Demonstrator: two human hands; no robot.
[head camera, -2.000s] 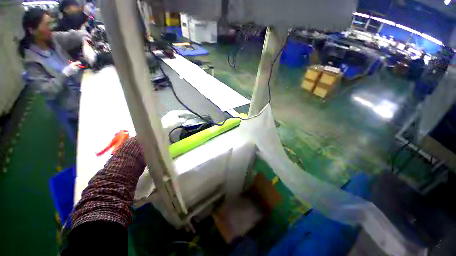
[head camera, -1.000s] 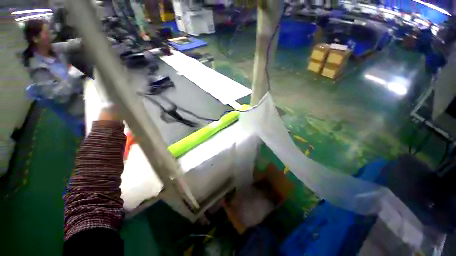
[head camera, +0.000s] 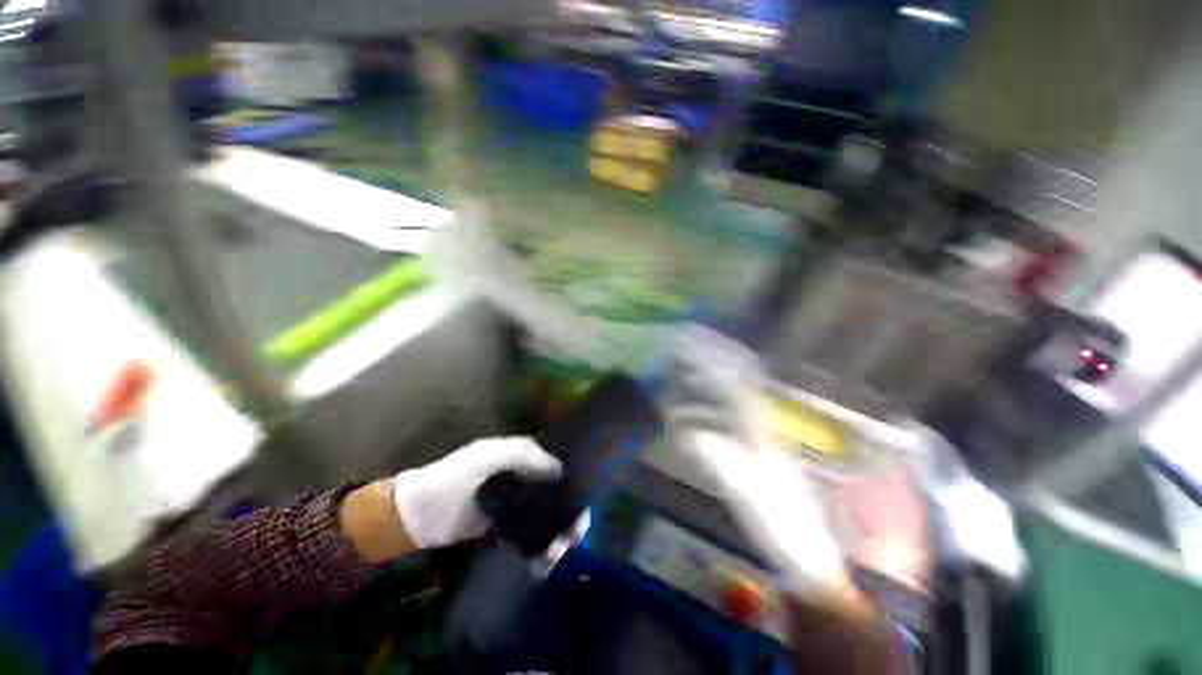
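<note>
The frame is blurred by motion. My left hand (head camera: 475, 491), in a white glove, is low in the centre and closed around a black object (head camera: 604, 429) that looks like a power adapter with dark cable bunched at the fingers. My right hand (head camera: 771, 508), also white-gloved, is a smeared shape over the press base, right of the left hand. Its fingers cannot be made out, nor whether it holds anything. A red knob (head camera: 741, 603) sits on the panel (head camera: 679, 554) below the hands.
An orange-red tool (head camera: 123, 396) lies on the white surface (head camera: 79, 317) at left. A yellow-green roller-like edge (head camera: 345, 313) ends the grey line. Translucent film (head camera: 554, 323) runs towards the press. A green belt (head camera: 1120, 593) is at lower right. Cartons (head camera: 633, 152) stand behind.
The view has swung right, bringing in the press and my right hand. My left hand has come back from the line at left and now holds the black object.
</note>
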